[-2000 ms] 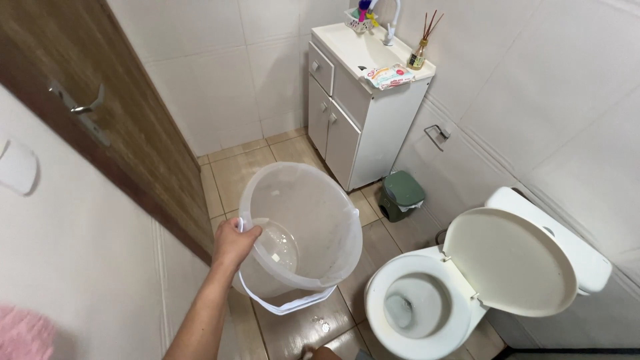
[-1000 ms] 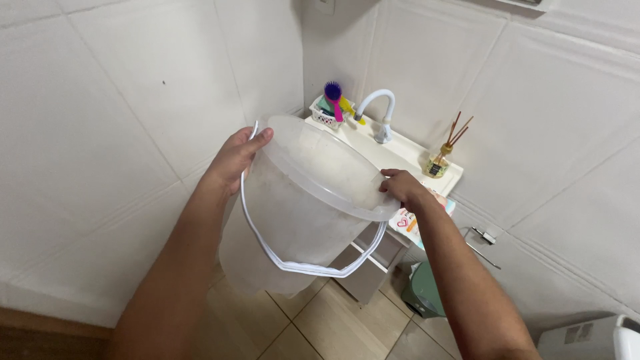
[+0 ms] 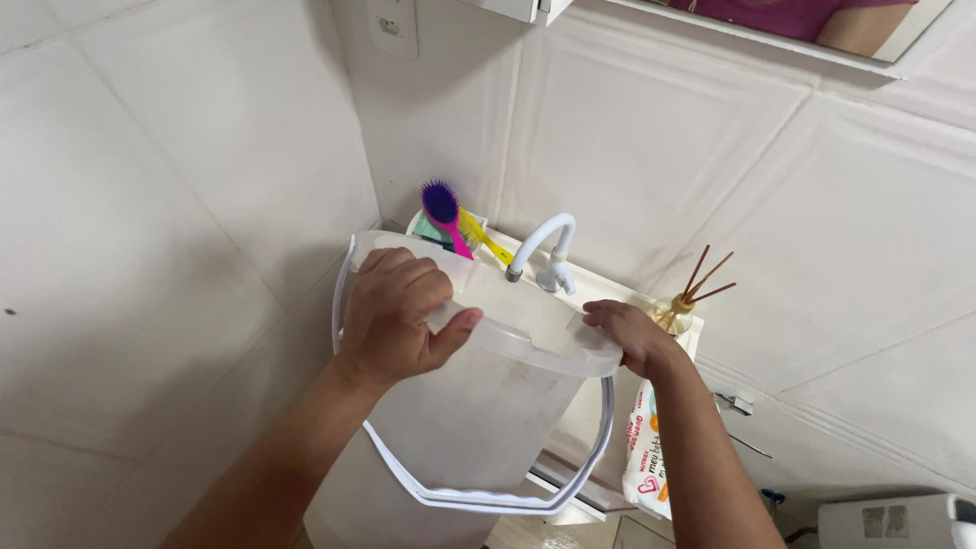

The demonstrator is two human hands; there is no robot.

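Note:
A translucent white plastic bucket [image 3: 473, 412] is tilted over the front of the sink, its mouth just short of the white faucet [image 3: 545, 255]. My left hand [image 3: 404, 313] grips the rim on the left, thumb pointing right. At the rim's right end, my right hand [image 3: 629, 332] has its fingers over the edge. The bucket's white handle [image 3: 488, 499] hangs down in front. Behind the rim stand a pink and purple hairbrush [image 3: 446, 210] and a yellow brush [image 3: 488, 240] in a small container. The basin is mostly hidden behind the bucket.
A reed diffuser [image 3: 679, 309] stands on the right of the sink top [image 3: 602, 282], with a wipes packet [image 3: 648, 457] below it. A wall-mounted metal holder [image 3: 736, 404] and part of the toilet tank [image 3: 888, 522] are at lower right. A mirror [image 3: 862, 30] hangs above; tiled wall lies left.
The bucket has moved from above the floor to the sink, its rim now close to the faucet. My right hand has joined at the rim; my left has shifted along it. The view has turned toward the sink.

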